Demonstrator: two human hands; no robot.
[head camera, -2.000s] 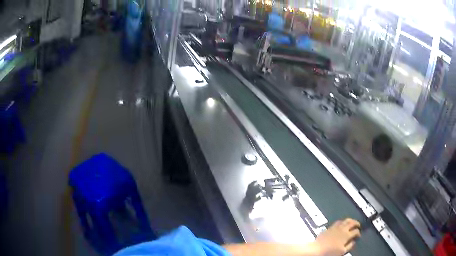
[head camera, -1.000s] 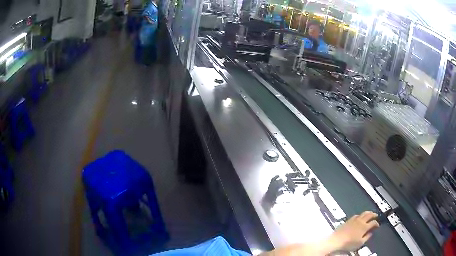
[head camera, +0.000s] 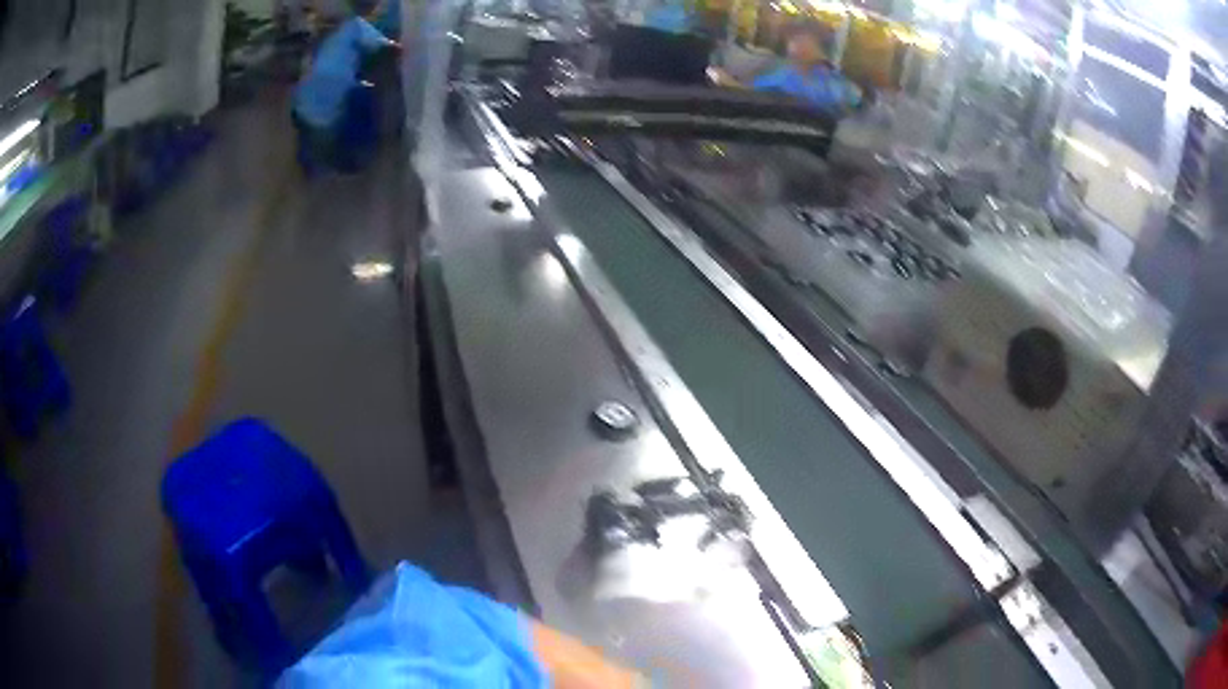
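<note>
A dark metal parts cluster (head camera: 663, 512) lies on the shiny bench (head camera: 519, 316), close to the belt rail. A loose round part (head camera: 614, 420), dark with a pale centre, stands alone on the bench beyond it. My left sleeve is blue and my left forearm shows at the bottom edge; the hand itself is cut off by the picture's edge. My right hand is out of the picture.
A dark green conveyor belt (head camera: 754, 390) with silver rails runs beside the bench. A blue stool (head camera: 256, 491) stands on the floor at left. A beige box (head camera: 1064, 350) and small dark parts lie beyond the belt. Two people in blue are in the distance.
My left hand was over the belt's near rail and has dropped out of the bottom of the picture. The view has shifted. The person in the aisle now bends over.
</note>
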